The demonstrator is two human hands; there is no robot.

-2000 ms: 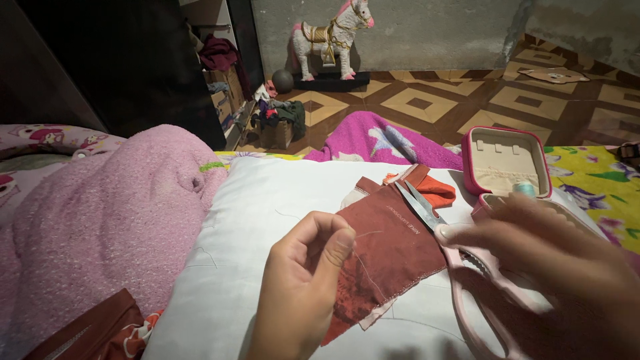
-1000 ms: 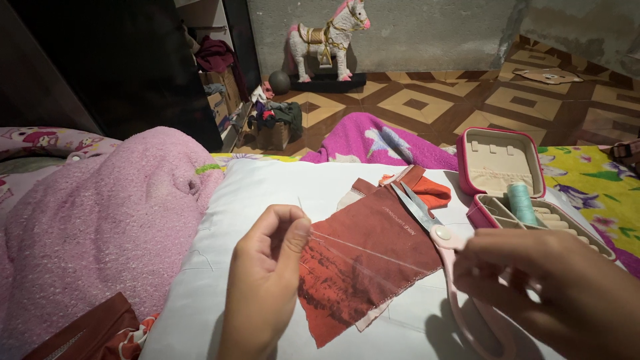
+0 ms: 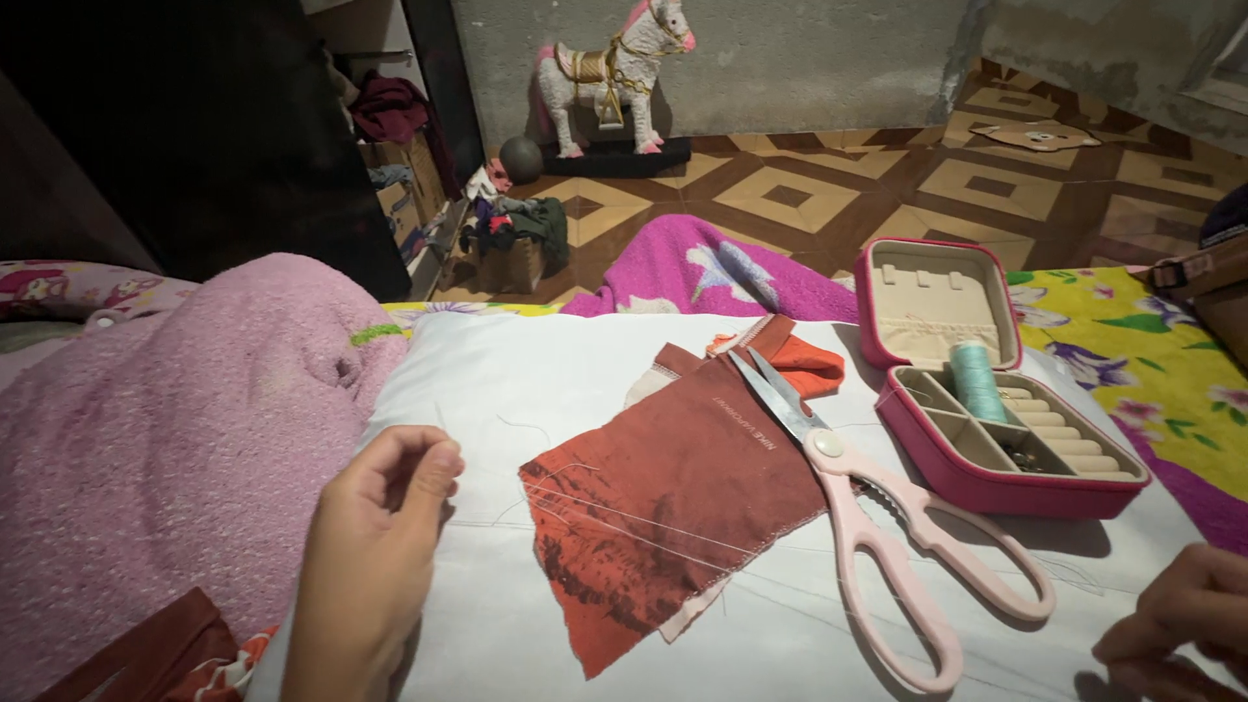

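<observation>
My left hand [image 3: 375, 546] pinches something very fine between thumb and forefinger, beside the left edge of a rust-red fabric piece [image 3: 673, 487]; a short thread end shows above the fingertips. Thin pale threads cross the fabric toward the lower right. My right hand [image 3: 1185, 614] is at the right edge, partly cut off, its fingers bent; whether it holds a thread cannot be told. Scissors with pink handles [image 3: 848, 487] lie slightly spread on the fabric and white pillow [image 3: 487, 380]. An open pink case [image 3: 1014, 492] holds a spool of turquoise thread [image 3: 977, 380].
A fuzzy pink blanket [image 3: 185, 429] is heaped at the left, with rust-red cloth [image 3: 146, 653] at its lower edge. A magenta blanket [image 3: 682, 263] and yellow floral cloth [image 3: 1121, 331] border the pillow. A toy horse [image 3: 604, 78] stands on the floor beyond.
My right hand has moved away from above the scissors to the lower right edge. The scissors, fabric and case stay where they were, and my left hand still pinches.
</observation>
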